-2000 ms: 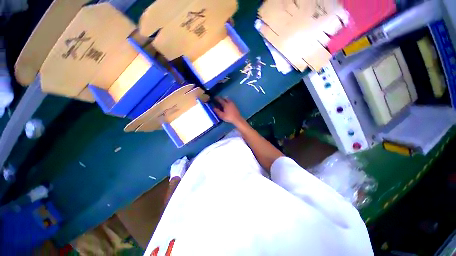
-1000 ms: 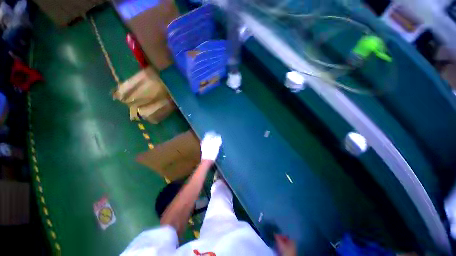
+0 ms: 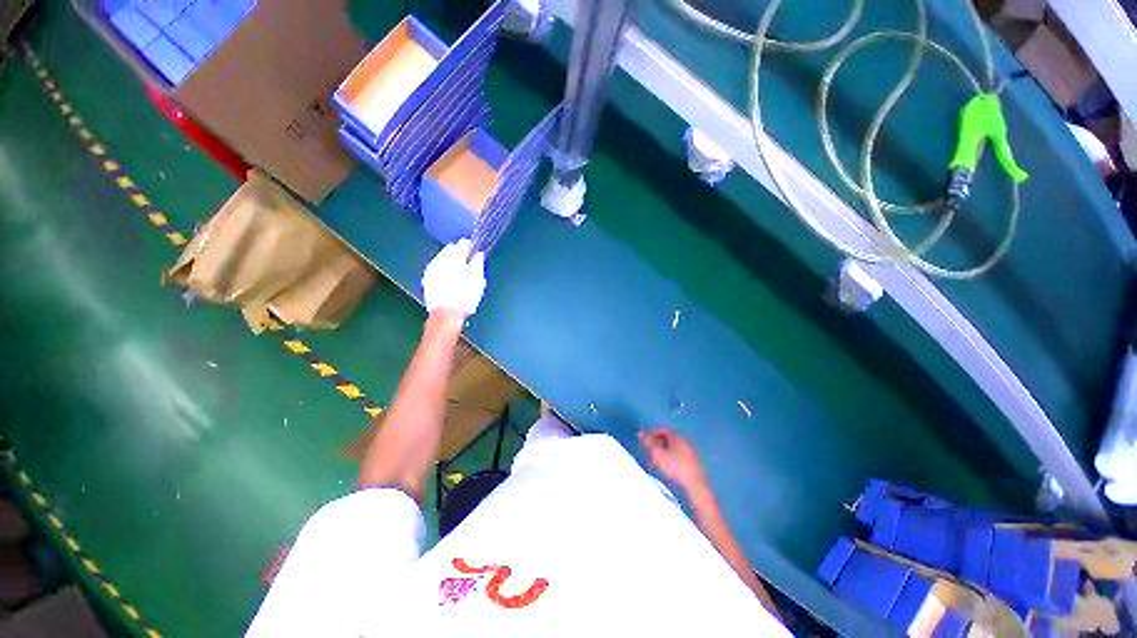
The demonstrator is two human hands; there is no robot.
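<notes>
My left hand [image 3: 453, 277], in a white glove, is at the near end of a blue mailer box [image 3: 464, 175] with a plain brown inside and raised lid. The glove touches the box near the lid's lower corner; its fingertips are too unclear to tell a grip. Behind this box stands a nested stack of blue open boxes [image 3: 399, 87], lids upright. My right hand [image 3: 673, 456], bare, is over the bench's near edge, fingers loosely curled, with nothing seen in it.
The dark green bench [image 3: 599, 337] carries a few thin scraps. A metal rail [image 3: 798, 206] and post [image 3: 589, 87] stand along it. A green air gun [image 3: 983, 137] lies beyond. Blue boxes [image 3: 960, 542] lie lower right. A carton [image 3: 293, 112] and brown bag [image 3: 281, 256] are left.
The view has swung from the large open boxes to the bench's other end. My left hand has reached forward from the bench edge to the box. My right hand is now away from the box it touched earlier.
</notes>
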